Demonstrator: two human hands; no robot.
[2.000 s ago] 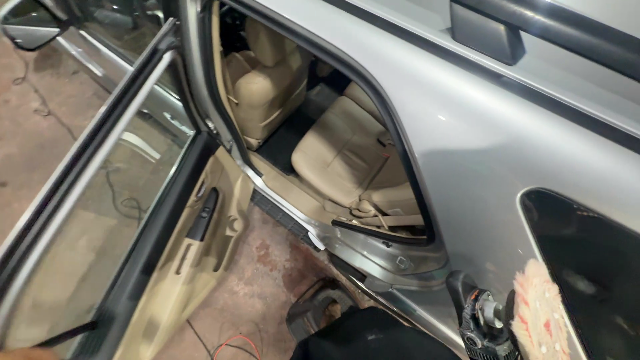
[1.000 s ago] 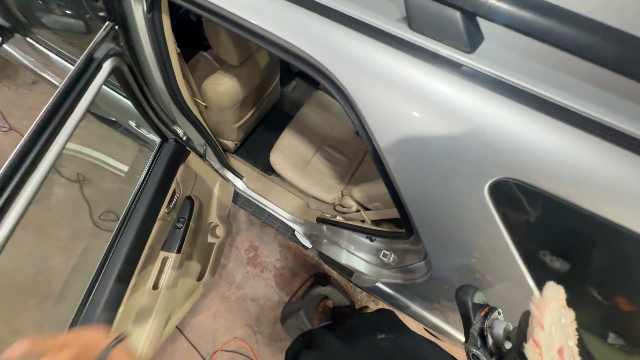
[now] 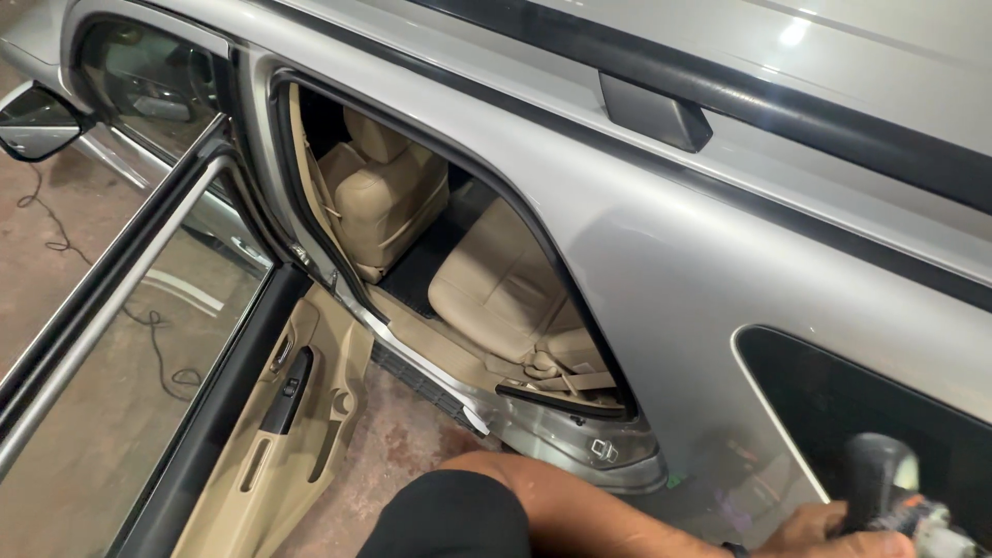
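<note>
From the bottom centre my bare left forearm, below a black sleeve (image 3: 449,511), stretches right across the lower view, with a dark band at the wrist. My left hand (image 3: 810,531) is at the lower right, its fingers around a handheld power polisher (image 3: 872,480), whose black body is blurred by motion. The polisher is in front of the dark rear quarter window (image 3: 806,395) of a silver car (image 3: 659,310). Its pad cannot be made out. My right hand cannot be identified in view.
The rear door (image 3: 325,387) stands open at the left, beige seats (image 3: 504,271) showing inside. A black running board (image 3: 426,391) lies below the sill. Above runs a roof rail (image 3: 775,93). A side mirror (image 3: 39,120) and a dark cable (image 3: 159,349) are at the left.
My left hand, blurred at the lower left one second ago, is now at the polisher on the right. The polisher's pale fluffy pad, plain earlier, no longer shows clearly. The view has shifted.
</note>
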